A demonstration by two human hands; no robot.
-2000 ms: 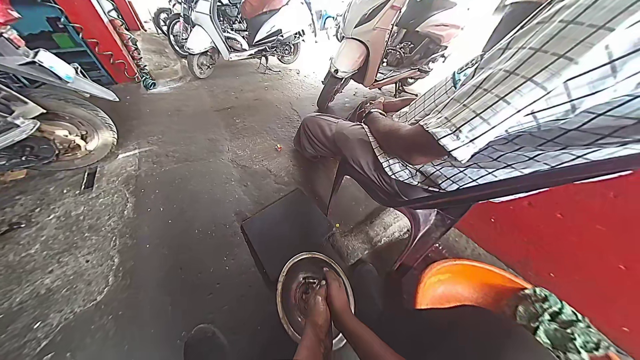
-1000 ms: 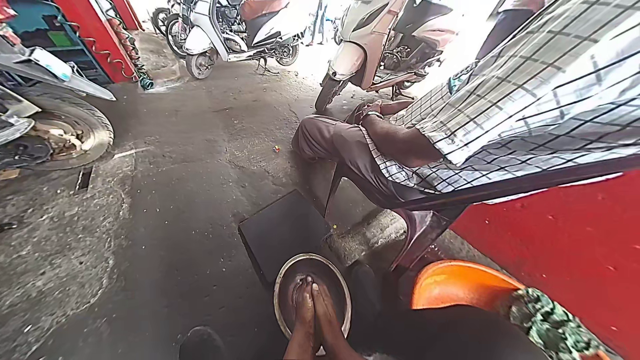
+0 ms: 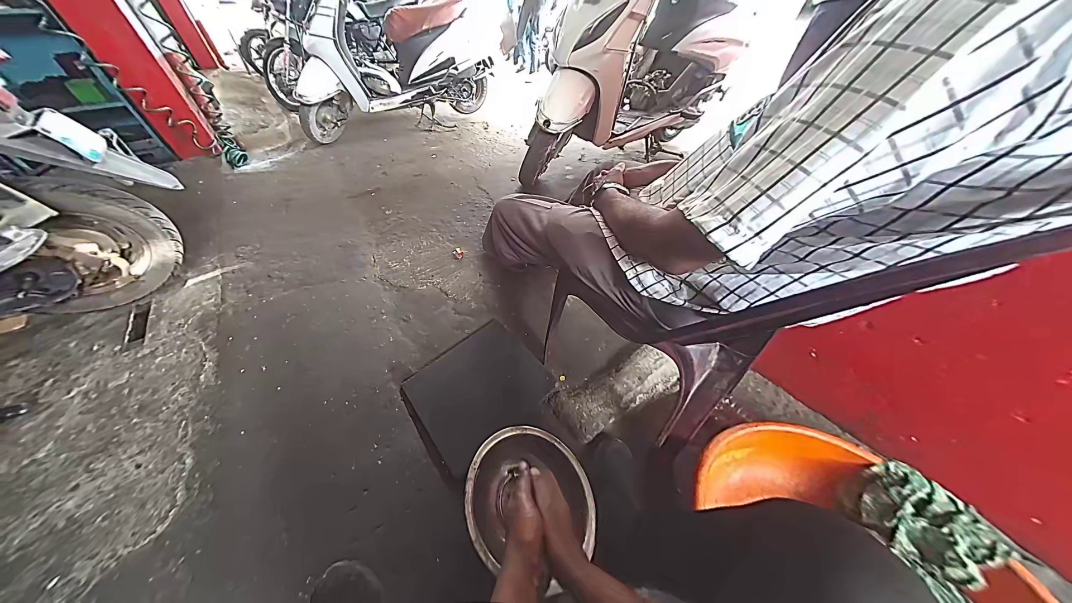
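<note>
A round basin with a pale rim (image 3: 482,456) stands at the bottom centre, beside a dark flat square slab (image 3: 477,385) on the floor. Both my hands are inside the basin, pressed side by side. My left hand (image 3: 523,519) lies on the left and my right hand (image 3: 553,507) touches it on the right. Something small and ring-like shows at the left hand's fingertips; whether it is held or lies in the basin cannot be told. Between the palms nothing can be made out.
An orange tub (image 3: 779,461) with a green patterned cloth (image 3: 938,519) stands at the right by a red wall (image 3: 930,368). A person in a checked shirt (image 3: 770,184) sits on a dark chair (image 3: 712,368). Parked scooters (image 3: 586,100) stand ahead; a motorcycle wheel (image 3: 151,251) is at the left.
Two seconds ago my hands were crossed over each other in the basin; now they lie side by side. The seated person has hardly moved.
</note>
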